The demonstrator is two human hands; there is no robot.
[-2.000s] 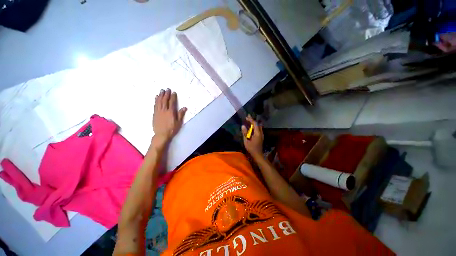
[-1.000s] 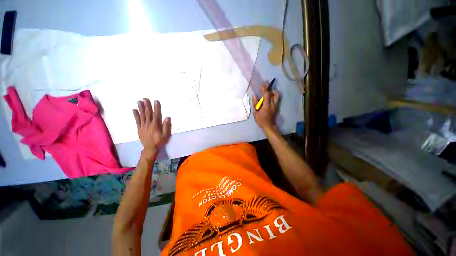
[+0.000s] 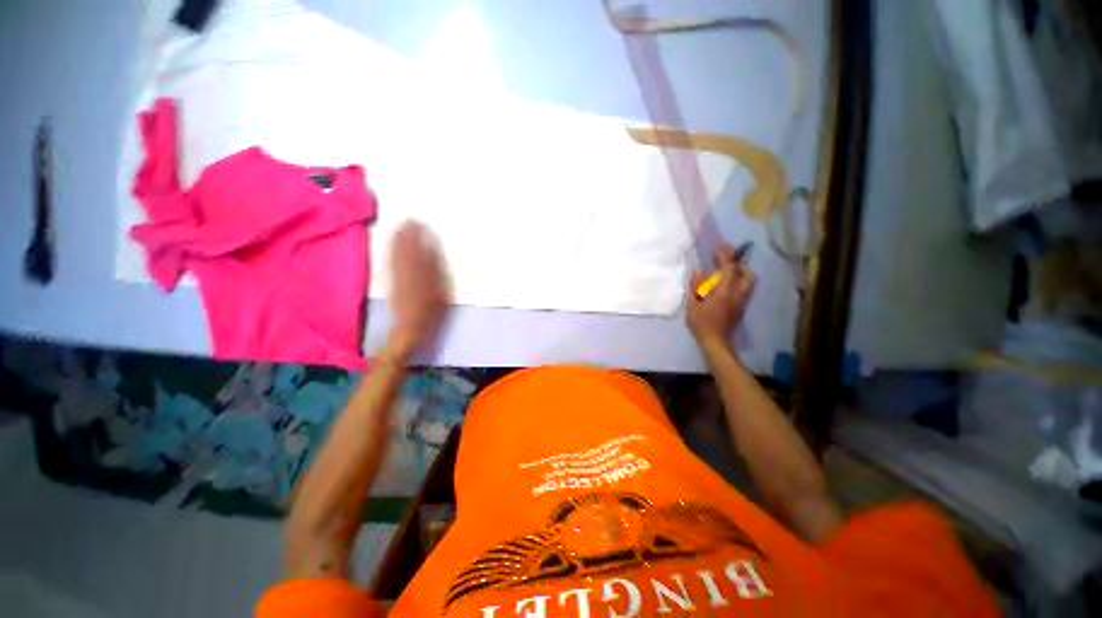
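White pattern paper lies on the table. The pink long-sleeved top lies over its left part. My left hand is blurred, palm down over the paper beside the top, holding nothing visible. My right hand holds the yellow pen, dark end up, at the paper's right edge. The pinkish clear ruler runs from the back down to my right hand; whether my fingers grip it is unclear. The tan French curve crosses the ruler near the paper's right end.
The whitish tape loops beside a dark rail at the table's right. Dark scissors lie at far left, a small black rectangle at the back. Floral cloth is below the near edge. White pieces hang at right.
The view has swung round, showing more of the table's left side. From one second ago, my left hand has come nearer the top. My right hand still holds the pen by the ruler's near end.
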